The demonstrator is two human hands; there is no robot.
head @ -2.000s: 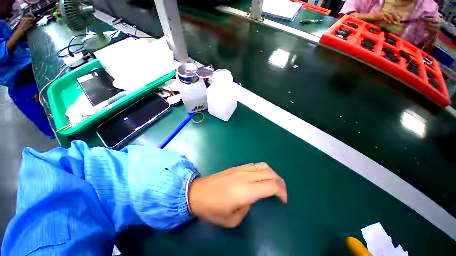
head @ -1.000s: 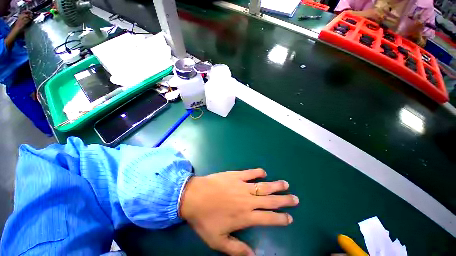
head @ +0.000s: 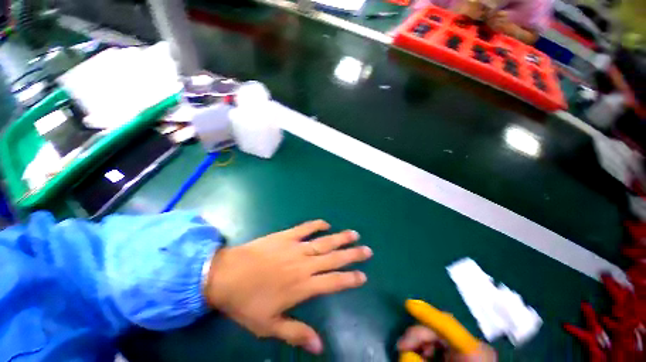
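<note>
My left hand (head: 283, 279) lies palm down on the green mat (head: 354, 205), fingers spread and empty, with a thin ring on one finger and a light blue sleeve behind it. My right hand (head: 425, 343) is cut off by the bottom edge. It wears yellow finger cots, one on an extended finger; another yellow tip shows at the edge. Whether it holds anything cannot be seen. White paper slips (head: 489, 300) lie overlapping on the mat just beyond my right hand. The view is blurred.
Red Y-shaped parts (head: 623, 318) are heaped at right. White bottles (head: 256, 127) stand by the post, a blue stick (head: 190, 182) beside them. A dark phone (head: 124, 173) lies beside the green tray (head: 21, 145). Beyond the white strip (head: 425, 187), a person's hands are at an orange-red tray (head: 482, 53).
The view has swung right, bringing the red heap into sight. My left hand went from curled to flat and spread. More of my right hand now shows.
</note>
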